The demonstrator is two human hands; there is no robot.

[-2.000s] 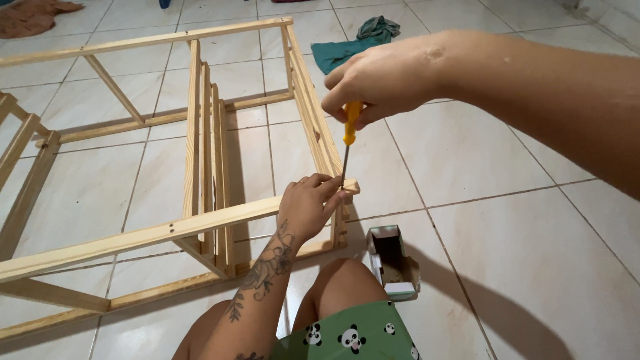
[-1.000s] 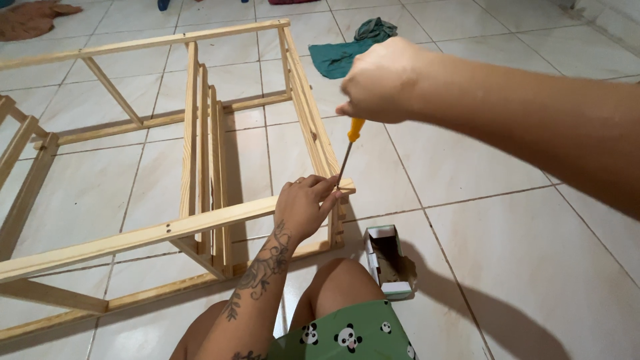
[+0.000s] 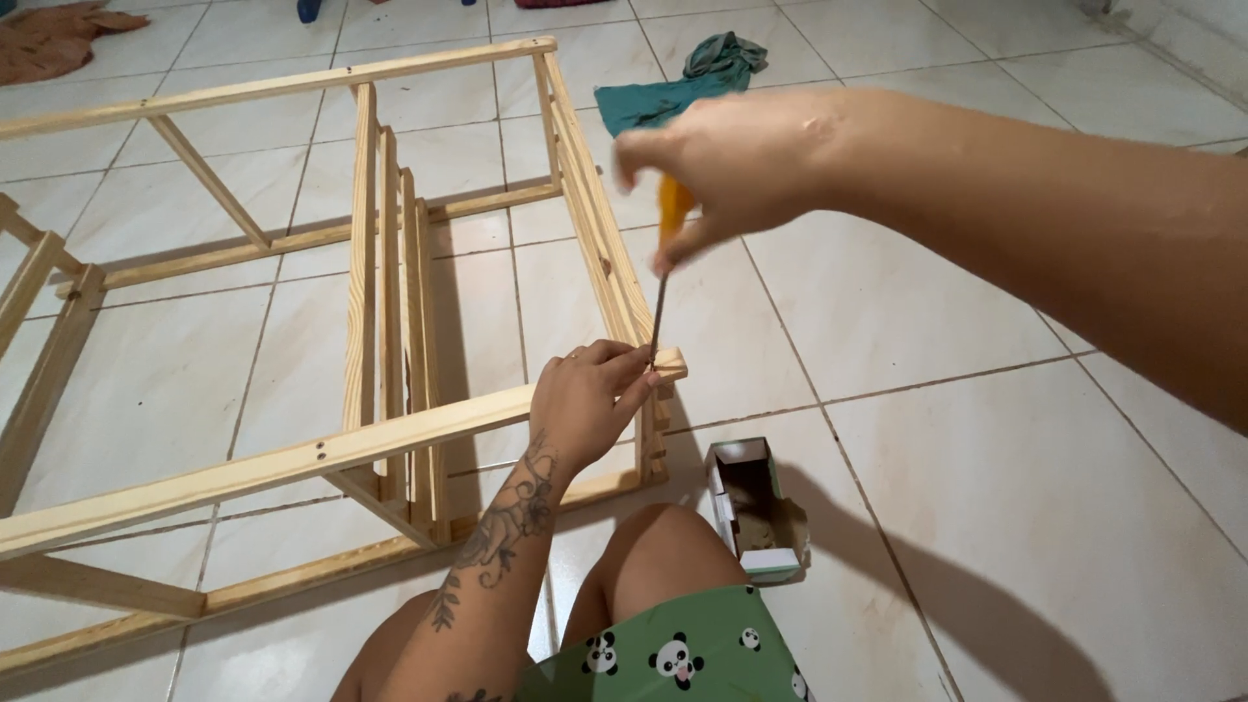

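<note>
A pale wooden frame [image 3: 468, 414] of slats and rails lies across the floor in front of me. My right hand [image 3: 741, 161] is around the yellow handle of a screwdriver [image 3: 660, 307], whose shaft points down at the near right corner of the frame. My left hand [image 3: 590, 395] rests over the near rail at that corner, thumb and fingertips pinched around the screwdriver's tip. Whether a screw sits between those fingers cannot be made out. Two dark screw heads [image 3: 320, 450] show in the near rail further left.
An opened small cardboard box [image 3: 756, 517] stands on the tiles right of my knee. Beyond the frame's far right corner lies a teal cloth [image 3: 653, 102]. A brown cloth [image 3: 58, 39] is at the top left. Slatted parts stand inside the frame.
My right hand has changed its hold on the screwdriver handle, the fingers now looser and more of the yellow handle showing than a second ago. The left hand stays at the corner.
</note>
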